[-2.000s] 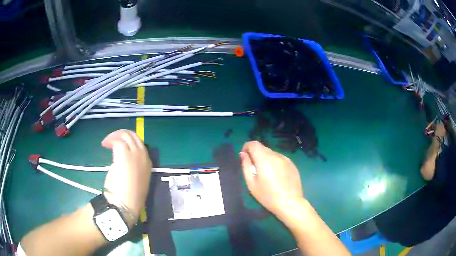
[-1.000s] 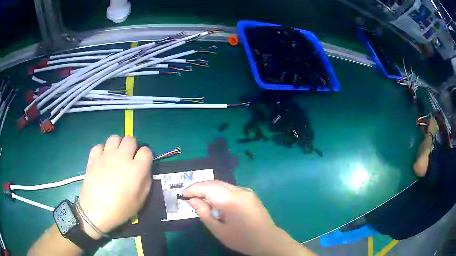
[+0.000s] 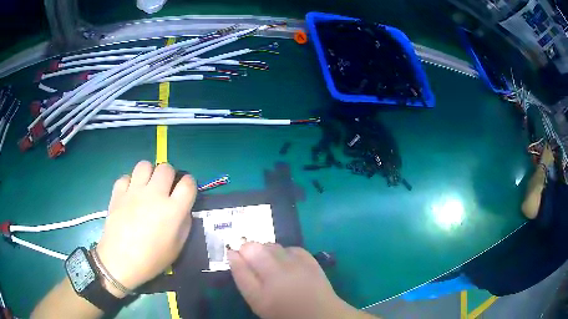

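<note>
My left hand (image 3: 149,218), with a watch on the wrist, is closed on a white cable (image 3: 59,224). The cable's two legs run left to a red connector (image 3: 5,228). Its coloured core wires (image 3: 215,183) stick out past my fingers to the right. My right hand (image 3: 274,274) is over the lower right part of the white instruction card (image 3: 219,232), thumb and finger pinched. A small dark tip shows at the fingertips; what it is cannot be made out. Black tape (image 3: 286,212) frames the card.
White cables with red ends (image 3: 106,99) lie at the rear left. A blue tray (image 3: 373,62) of black pieces stands at the rear, with loose black pieces (image 3: 367,149) in front. An orange disc (image 3: 301,37) is beside it. Another person's arm (image 3: 537,187) is at far right.
My left hand has moved from lying over the cable to gripping it, core wires now angled up. My right hand has moved from beside the loose black pieces down and left onto the card.
</note>
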